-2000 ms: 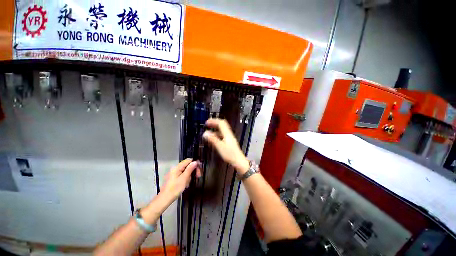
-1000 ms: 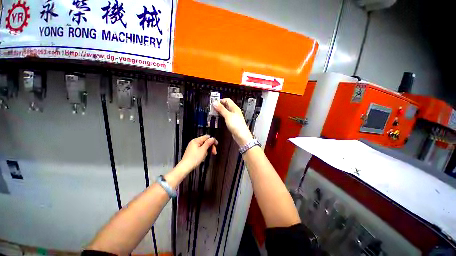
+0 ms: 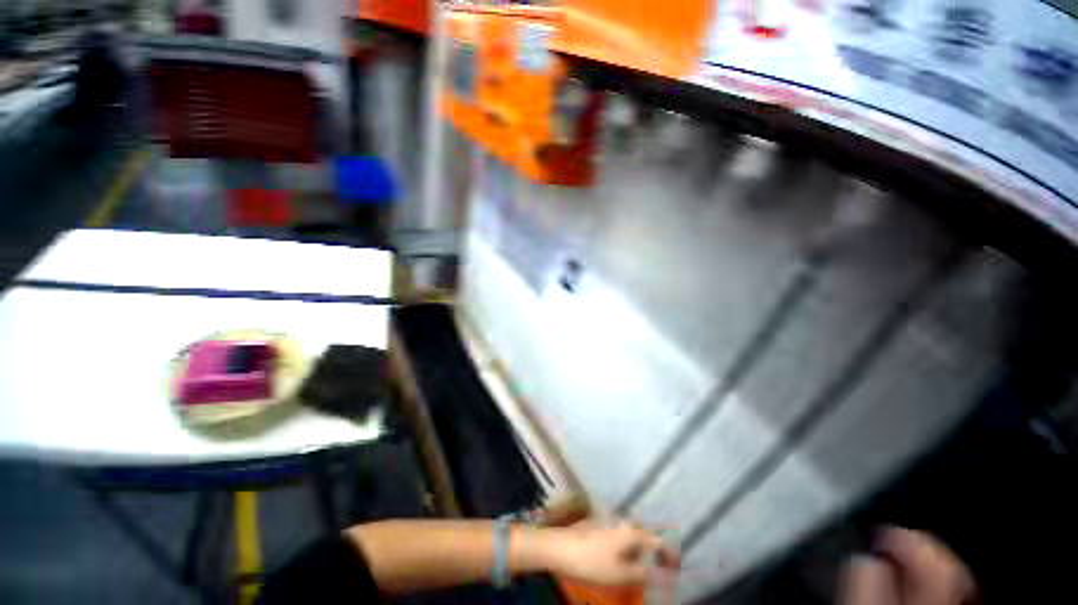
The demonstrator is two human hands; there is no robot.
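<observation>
The frame is blurred by head movement. My left hand (image 3: 617,555) is low at the bottom centre, fingers curled, near the lower ends of two hanging black straps (image 3: 733,378); whether it holds anything is too blurred to tell. My right hand (image 3: 910,572) is at the bottom right, partly cut off by the edge and blurred; its grip cannot be told. The straps hang at a slant in front of the pale machine panel (image 3: 627,390). Blurred clips (image 3: 757,160) show under the machine's hood.
At left, a white table (image 3: 83,396) bears a black strap (image 3: 189,292), a magenta box (image 3: 219,381) on a cream disc (image 3: 236,418), and a dark pad (image 3: 345,381). A long tray of black straps (image 3: 467,408) lies between table and machine.
The view has swung left and down, bringing the table and tray in. Both hands have left the clip at the machine's right end and are now low in view.
</observation>
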